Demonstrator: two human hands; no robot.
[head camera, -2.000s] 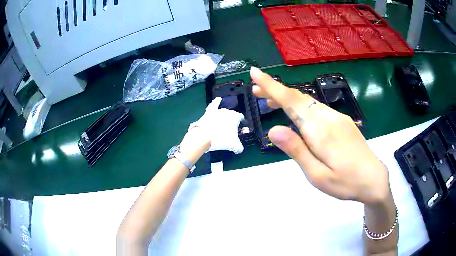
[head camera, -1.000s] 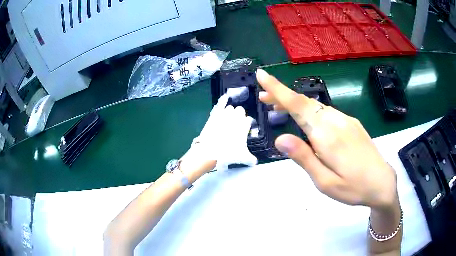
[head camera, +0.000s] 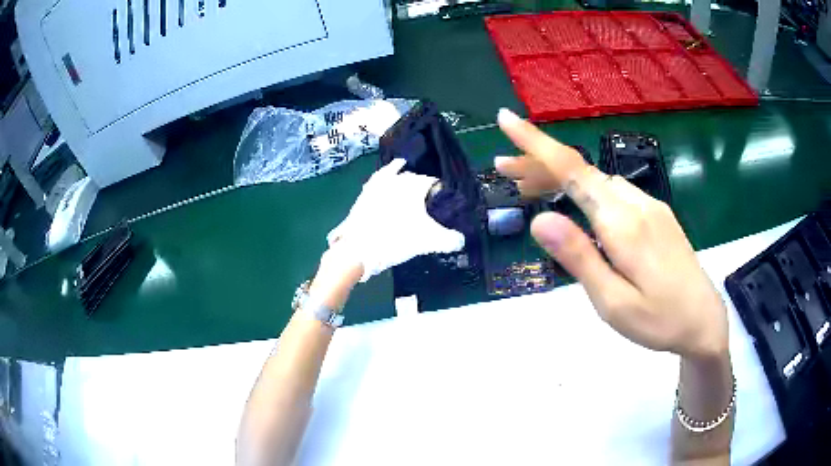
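My left hand (head camera: 394, 221), in a white cloth glove, grips a stack of black phone housings (head camera: 446, 168) near the middle of the green surface. The stack stands tilted, its top leaning left. My bare right hand (head camera: 620, 246) is over the row, fingers apart, holding nothing. Beside the stack a housing (head camera: 519, 273) lies flat with gold marks at its near end. Another housing (head camera: 636, 157) lies behind my right hand, which hides part of the row. A small pile of housings (head camera: 104, 266) lies at the left.
A crumpled clear plastic bag (head camera: 282, 146) lies behind the stack. A pale grey vented cabinet (head camera: 219, 55) stands at back left. A red gridded tray (head camera: 620, 68) lies at back right. A black tray (head camera: 774, 309) is at the right edge. A white sheet (head camera: 510, 391) covers the front.
The stack in my left hand is now tilted up. The left pile appears further left. A housing that was alone at far right is now nearer my right hand.
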